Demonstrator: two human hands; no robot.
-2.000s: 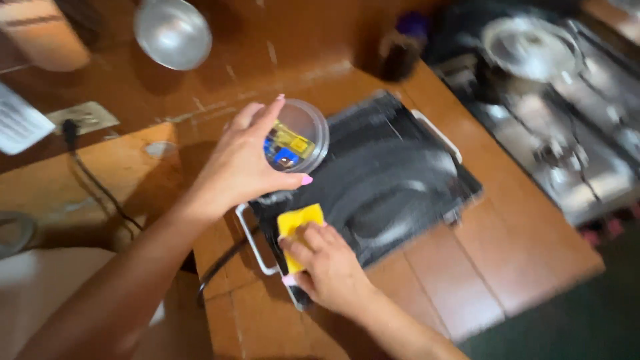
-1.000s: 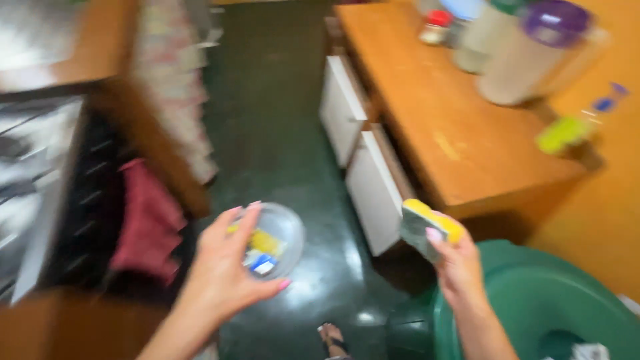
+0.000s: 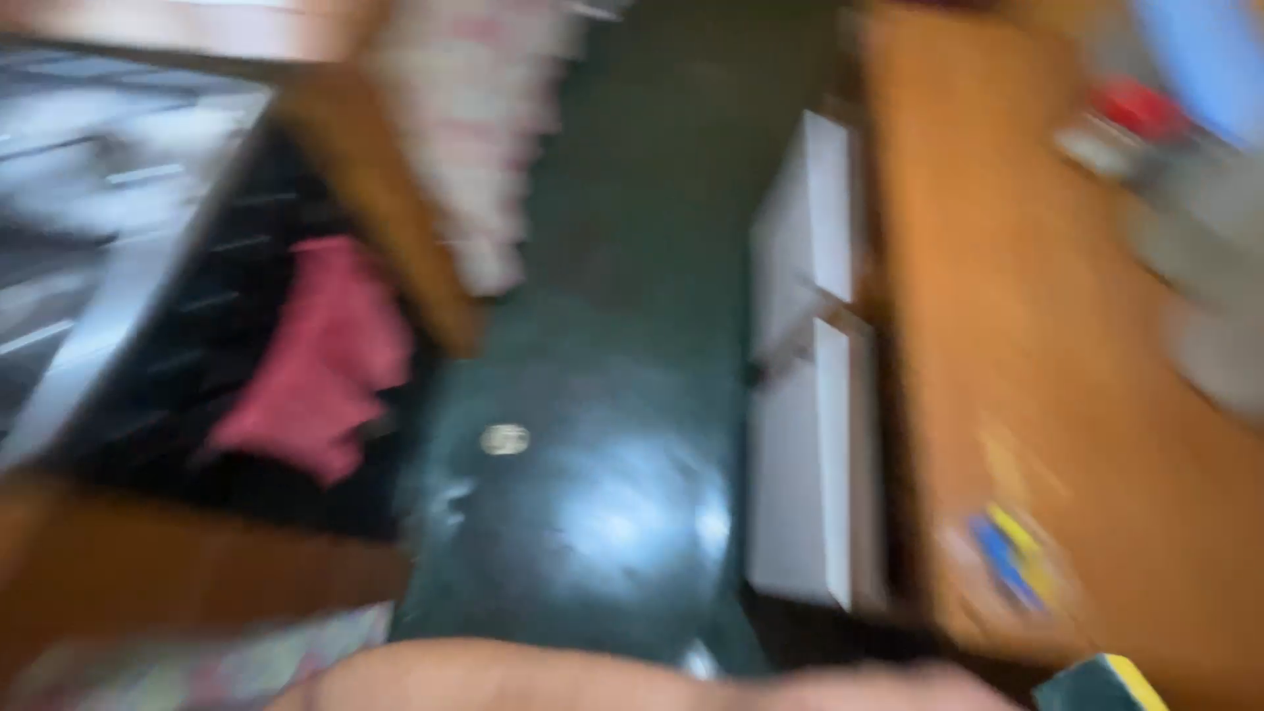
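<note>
A clear round container (image 3: 1017, 568) with blue and yellow contents is blurred at the near edge of the wooden table, on the right. What seems to be my left forearm (image 3: 612, 681) crosses the bottom edge toward the right. Its hand cannot be made out, so its hold is unclear. In the bottom right corner, a corner of the yellow and dark green scouring sponge (image 3: 1106, 683) shows, just below the container. My right hand is out of view.
On the left are a stove (image 3: 109, 188) and a red cloth (image 3: 326, 365) hanging at its front. White drawer fronts (image 3: 800, 464) jut from under the wooden table (image 3: 1066, 346). Blurred containers stand at the table's right, one with a red lid (image 3: 1141, 109). A small round pale thing (image 3: 506, 439) lies on the dark green floor.
The container, in my left hand over the floor a second ago, is now at the table's near edge. The sponge is lower in view. Earlier, both hands were over a black griddle, before the view swung away.
</note>
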